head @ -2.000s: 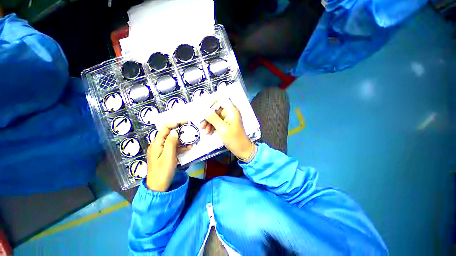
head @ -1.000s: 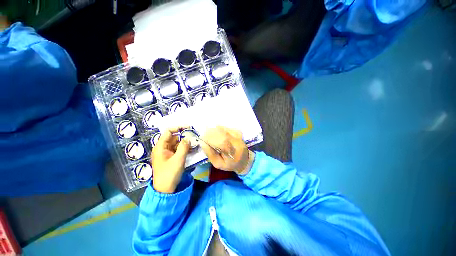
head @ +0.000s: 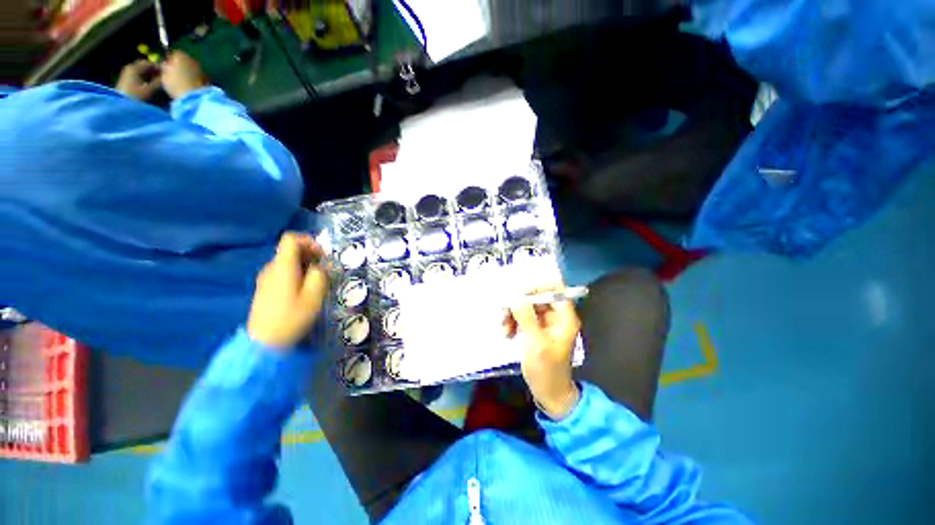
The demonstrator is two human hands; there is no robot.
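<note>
The clear blister tray [head: 343, 388] lies on my lap with round parts in its pockets. The far row has black discs [head: 431, 206]; nearer rows show silver-white ones [head: 354, 292]. The far-left pocket [head: 351, 221] shows a crosshatched base and no disc. A white sheet [head: 461, 328] covers the near right part of the tray. My left hand [head: 290, 290] is blurred at the tray's left edge, fingers curled; what it holds cannot be told. My right hand [head: 545, 336] holds a thin pale pen-like tool [head: 557, 295] above the sheet.
A second white sheet [head: 466, 138] lies at the far tray edge. A green-topped bench [head: 277, 87] with a binder clip [head: 409, 78] is at the top. A co-worker in a blue smock [head: 144, 226] sits at left, another smock [head: 810, 154] at upper right. A red slotted crate [head: 70, 395] is low left.
My left hand has moved from the round part over the sheet to the tray's left edge. That part no longer shows there. My right hand has moved right, away from it. The view has shifted.
</note>
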